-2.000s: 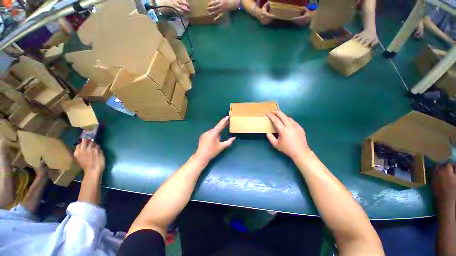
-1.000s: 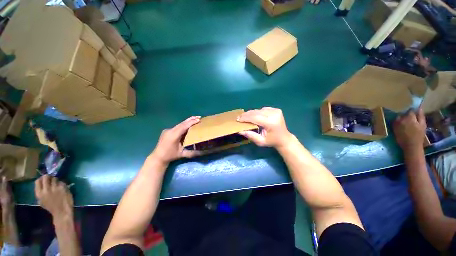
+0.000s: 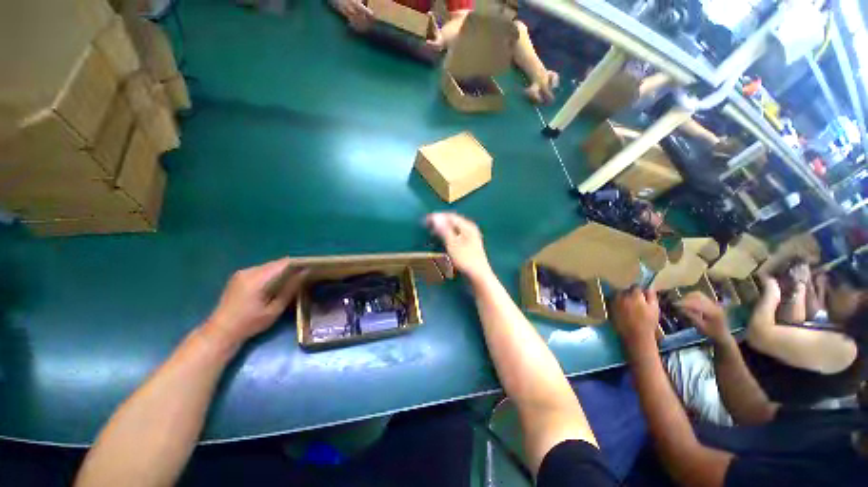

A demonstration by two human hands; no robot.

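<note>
An open mailer box (image 3: 409,328) sits on the green table in front of me, its hinged lid (image 3: 366,260) standing up at the far side. Inside lie a bundled black cable (image 3: 354,287), a flat greyish device unit (image 3: 332,321) and a dark block with a pale label (image 3: 379,320). My left hand (image 3: 249,302) grips the left end of the lid, its fingers partly hidden behind it. My right hand (image 3: 461,243) is off the box, just beyond the lid's right end, fingers apart, seemingly empty.
A closed mailer box (image 3: 457,168) lies ahead. Stacked mailer boxes (image 3: 90,171) stand at left. Another open mailer box (image 3: 569,304) is at right, beside a neighbour's hands (image 3: 636,314). Rack legs (image 3: 633,150), a loose cable pile (image 3: 619,211) and a larger carton (image 3: 640,171) are beyond.
The box in my hands went from nearly closed to wide open, showing its contents. My right hand let go of the lid. The view has swung right.
</note>
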